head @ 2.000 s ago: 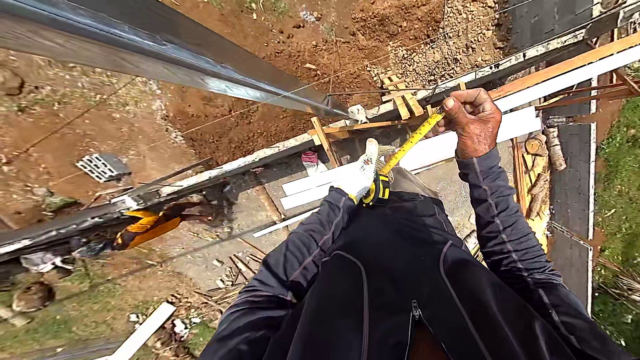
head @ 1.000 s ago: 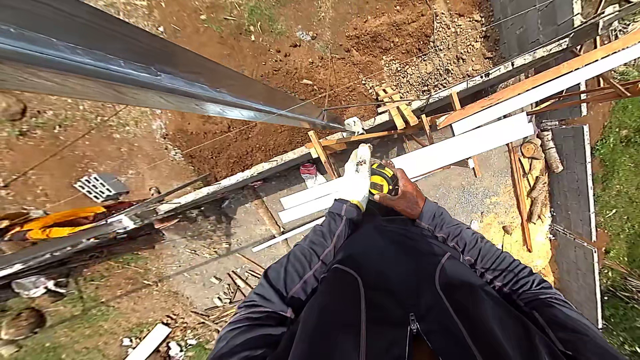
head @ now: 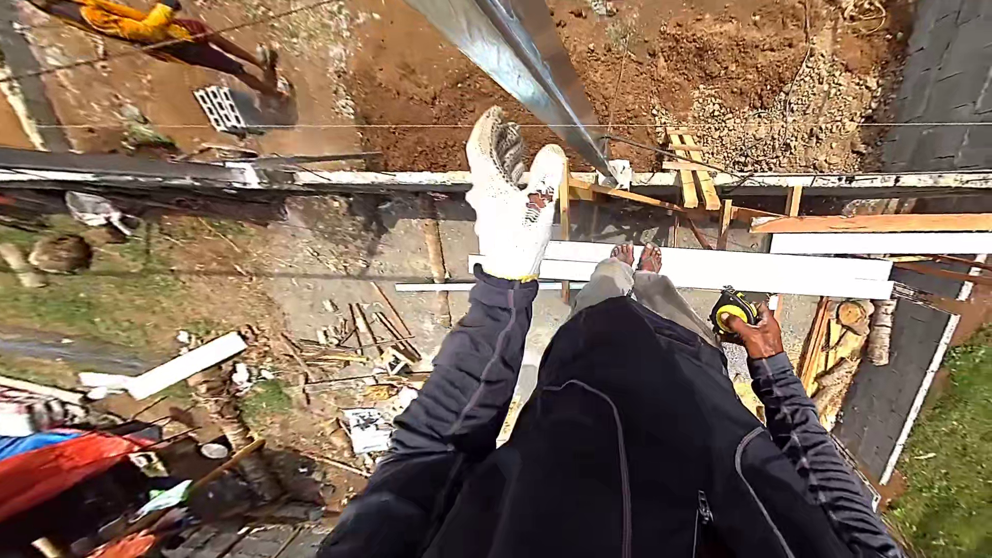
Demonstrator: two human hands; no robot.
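My left hand (head: pixel 513 198), in a white knit glove with a hole in it, is raised with thumb and fingers apart and holds nothing. At the right, my bare right hand (head: pixel 756 329) is closed around a black and yellow tape measure (head: pixel 732 311); no long blade shows. Below me, my bare feet (head: pixel 637 256) rest on or beside long white boards (head: pixel 775 271), which lie side by side high above the ground. A shiny metal beam (head: pixel 535 74) slants down to the wall top, right of my gloved hand.
Past the boards runs a narrow wall top (head: pixel 372 180), with a thin string across the view beyond it. Wooden framing (head: pixel 876 224) stands at the right. On the ground far below are a person in yellow (head: pixel 132 23), a concrete block (head: pixel 220 108) and scrap wood.
The tape blade, stretched between my hands two seconds ago, is retracted. My hands, together on the tape measure one second ago, are apart, the tape measure in my right. The view has turned.
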